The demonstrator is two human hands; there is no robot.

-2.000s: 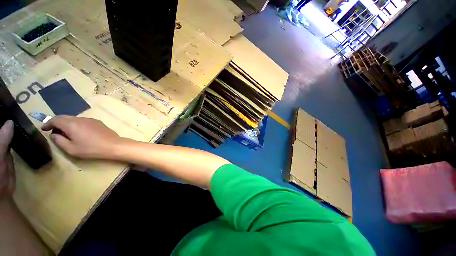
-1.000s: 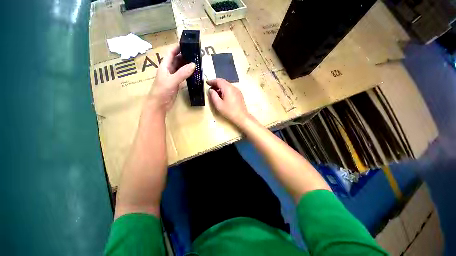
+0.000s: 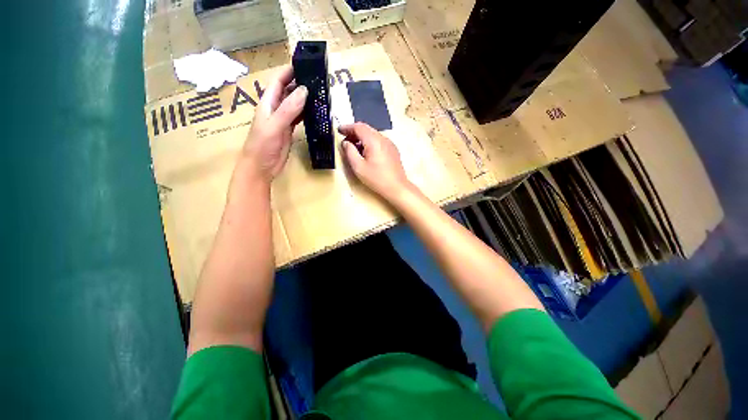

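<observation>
A black housing with rows of small holes on its right side stands on edge on the cardboard mat, its long axis pointing away from me. My left hand grips it from the left, thumb on its top edge. My right hand is just right of the housing, fingers curled and pinched around a small pale tool, mostly hidden. A flat dark sheet lies on the mat beyond my right hand.
Stacked black housings stand at the right. A parts tray and a second parts box sit at the back, with crumpled white cloth or paper at left. Flattened cardboard is stored right of the bench edge. A green conveyor runs at left.
The view has swung left from the floor to the bench, bringing both hands into full view. Over the last second, my left hand has shifted slightly on the housing; the right stays beside it.
</observation>
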